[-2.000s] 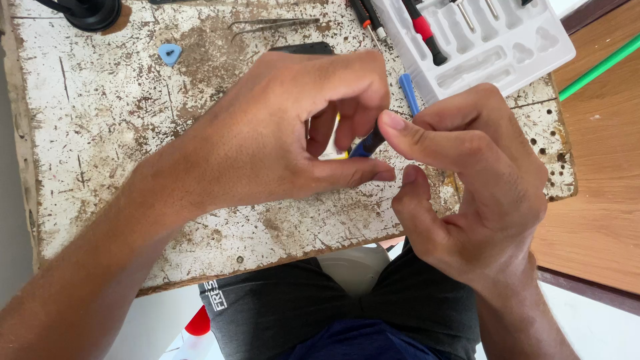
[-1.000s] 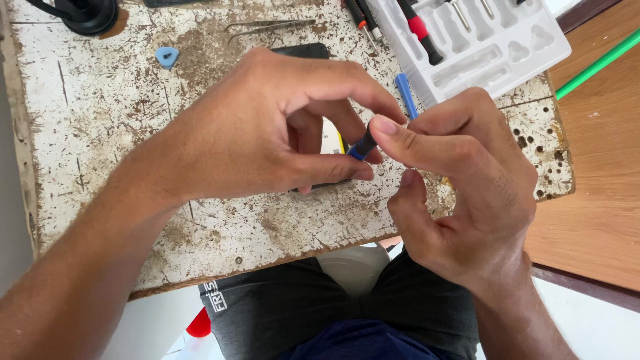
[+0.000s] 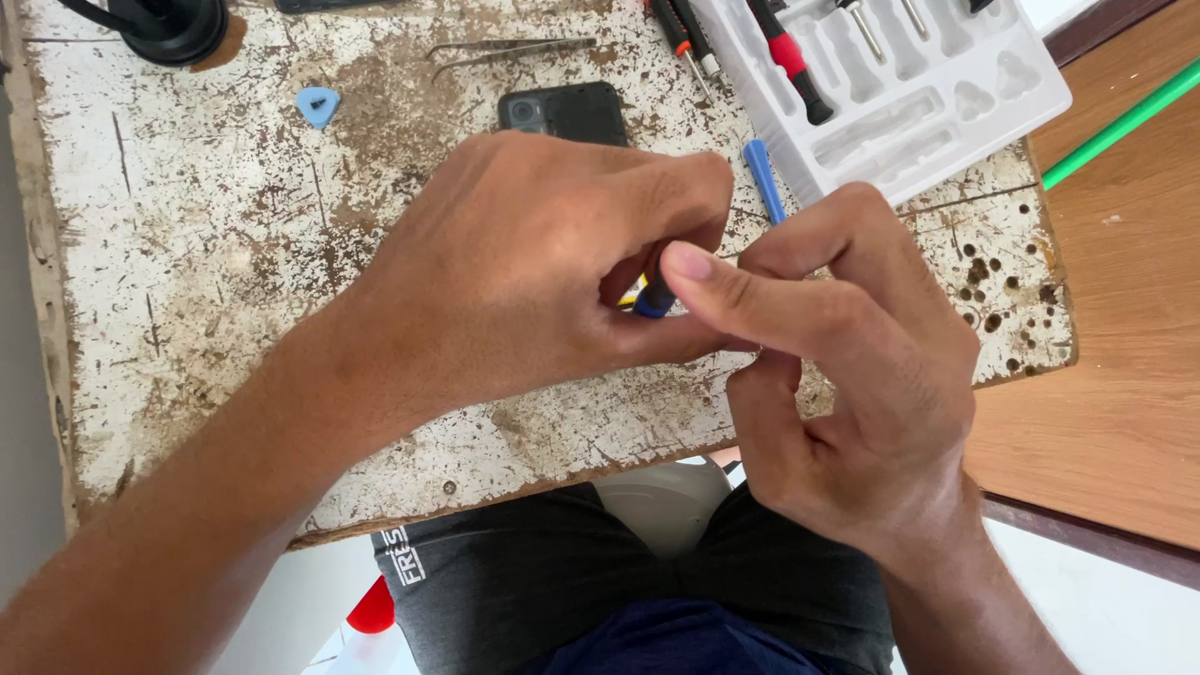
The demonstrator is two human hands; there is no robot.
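Observation:
My left hand (image 3: 553, 253) is curled, back up, over the middle of the worn wooden table (image 3: 216, 309). Between its fingers and my right hand (image 3: 844, 347) shows a short blue and black cylindrical piece (image 3: 653, 296), apparently a small tool's handle. My right thumb and fingers are at its upper end. A bit of yellow is visible inside the left hand's curl; the rest there is hidden. Beyond my left knuckles lies a dark smartphone or its back cover (image 3: 586, 112) with a camera area, partly covered. A blue plastic pry tool (image 3: 764, 178) lies just behind my right hand.
A white plastic tray (image 3: 900, 122) holds a red and black screwdriver (image 3: 790, 61) and metal bits. Beside it lie other screwdrivers (image 3: 677, 36). Tweezers (image 3: 516, 47), a blue triangular pick (image 3: 318, 106) with tiny dark pieces on it, and a black round base (image 3: 175, 28) are at the back.
My left index finger has curled down closer to the blue and black piece, narrowing the gap in the hand. Both hands stay in about the same place.

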